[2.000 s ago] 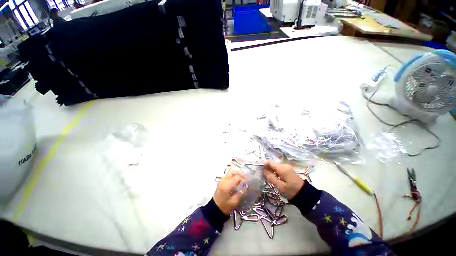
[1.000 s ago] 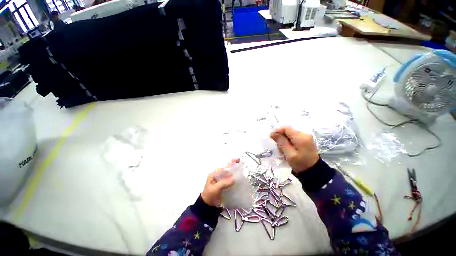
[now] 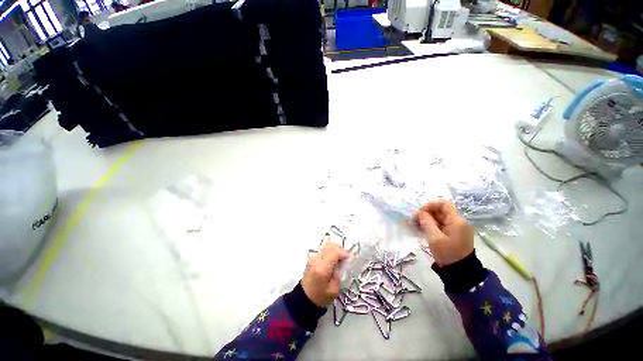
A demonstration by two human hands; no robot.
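A pile of shiny silver, long triangular metal rings [image 3: 381, 285] lies on the off-white table, just right of and below my left hand. My left hand [image 3: 326, 271] has its fingers closed beside the pile, with a bit of clear film showing at the fingertips. My right hand [image 3: 445, 229] is up and to the right of the pile, its fingertips pinching a clear plastic bag [image 3: 398, 204] that stretches to the left. Whether the bag holds anything cannot be told. A large clear bag of silver hardware [image 3: 479, 190] lies behind my right hand.
Crumpled clear film [image 3: 185, 204] lies at left, near a white sack [image 3: 27, 204]. A large black stack [image 3: 190, 70] stands behind. At right are plastic scraps [image 3: 553, 210], a fan [image 3: 610, 127], a power strip [image 3: 539, 113], a yellow-handled tool [image 3: 516, 264] and dark-jawed snips [image 3: 586, 264].
My right hand has moved right and down from above the pile with clear film at its fingertips. My left hand has moved slightly right, to the pile's left edge.
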